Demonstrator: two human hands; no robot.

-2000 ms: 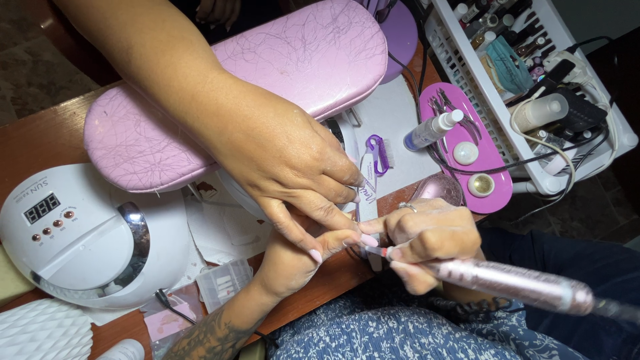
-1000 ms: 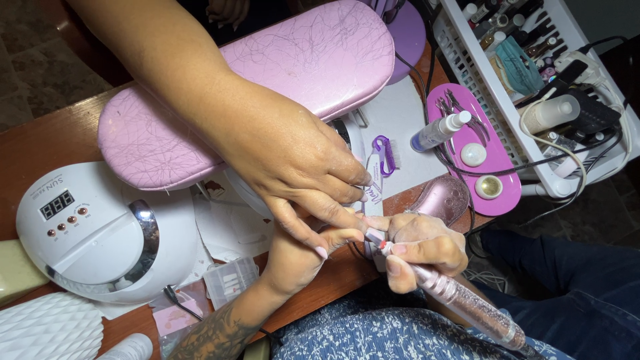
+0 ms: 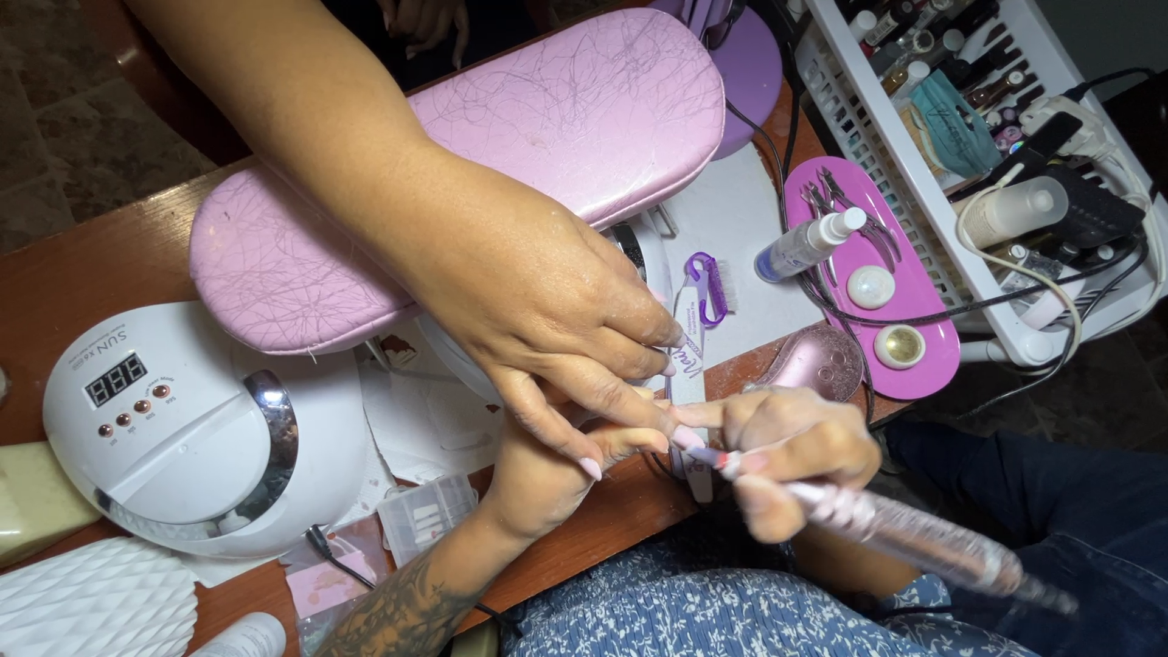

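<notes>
My right hand (image 3: 812, 447) grips a pinkish electric nail drill handpiece (image 3: 922, 538), its bit end at the pink nail of another person's finger. That person's hand (image 3: 557, 283) reaches across a pink padded armrest (image 3: 547, 128). My left hand (image 3: 538, 479), on a tattooed forearm, comes from below and holds that person's fingers from underneath; most of its fingers are hidden. Behind the hands lies a white nail file (image 3: 686, 342) beside a purple nail brush (image 3: 716, 287). Close to my right hand sits a rose-coloured glittery device (image 3: 817, 363).
A white nail lamp (image 3: 196, 438) stands at left, near a clear box of nail tips (image 3: 427, 520). At right, a pink tray (image 3: 935, 360) holds nippers, small pots and a spray bottle (image 3: 808, 245). Cables cross it beside a white basket (image 3: 1013, 315) of bottles.
The handpiece has turned since the first frame, its cable end now sloping down more toward the lower right. My left hand keeps hold of the other person's fingers.
</notes>
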